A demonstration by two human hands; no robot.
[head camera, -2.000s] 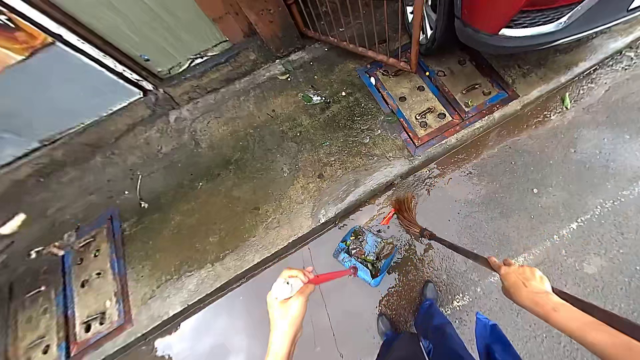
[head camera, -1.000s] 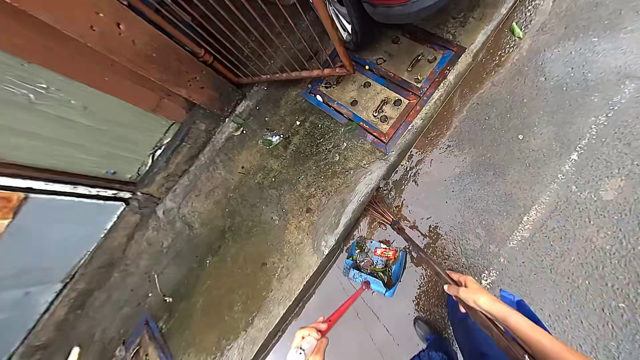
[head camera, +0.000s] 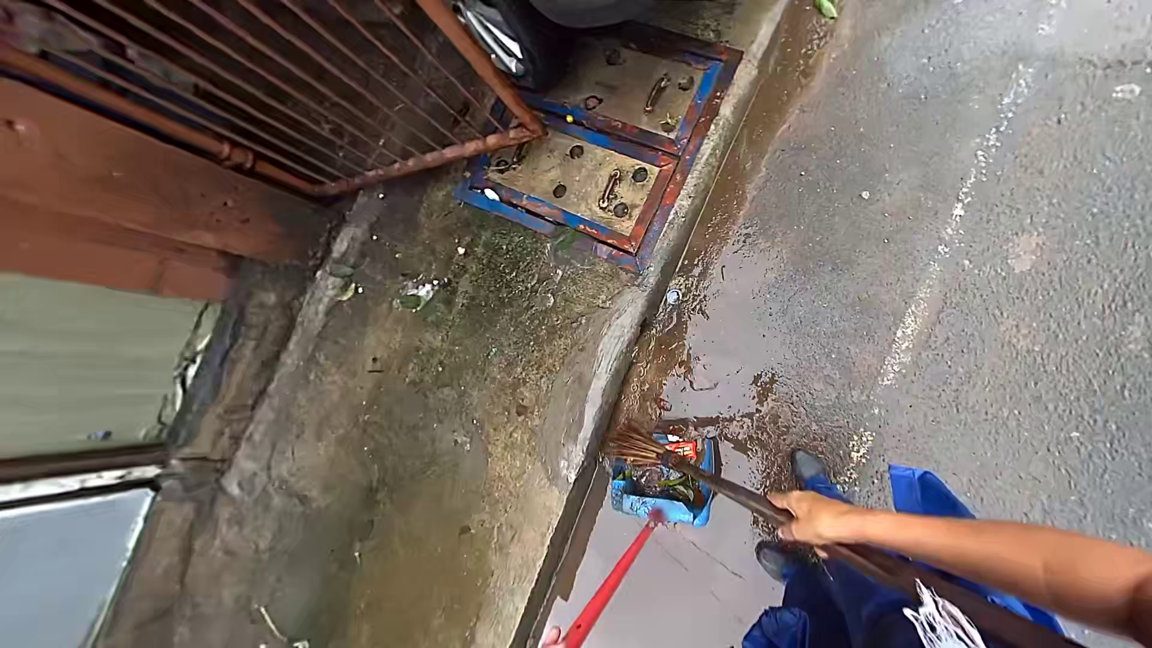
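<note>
My right hand (head camera: 814, 518) grips the dark wooden handle of a broom (head camera: 751, 498). The broom's brown bristles (head camera: 637, 445) lie over the left rim of a blue dustpan (head camera: 670, 511), by the curb. Wet leaves (head camera: 681, 487) and a red wrapper (head camera: 684, 448) are in the pan. A long red handle (head camera: 612, 576) rises from the pan to my left hand (head camera: 553, 638), of which only the fingertips show, closed on it at the bottom edge.
The concrete curb (head camera: 605, 360) runs diagonally beside brown gutter water (head camera: 720, 234). Metal-framed concrete covers (head camera: 576, 175) lie below a rusty gate (head camera: 432, 162) and a vehicle's wheel (head camera: 513, 40). Litter (head camera: 418, 294) dots the sidewalk. My shoes (head camera: 807, 466) stand on the wet road.
The broom's bristles have moved from the gutter beyond the dustpan onto its rim. My left hand has dropped mostly out of view. The view has turned and shifted.
</note>
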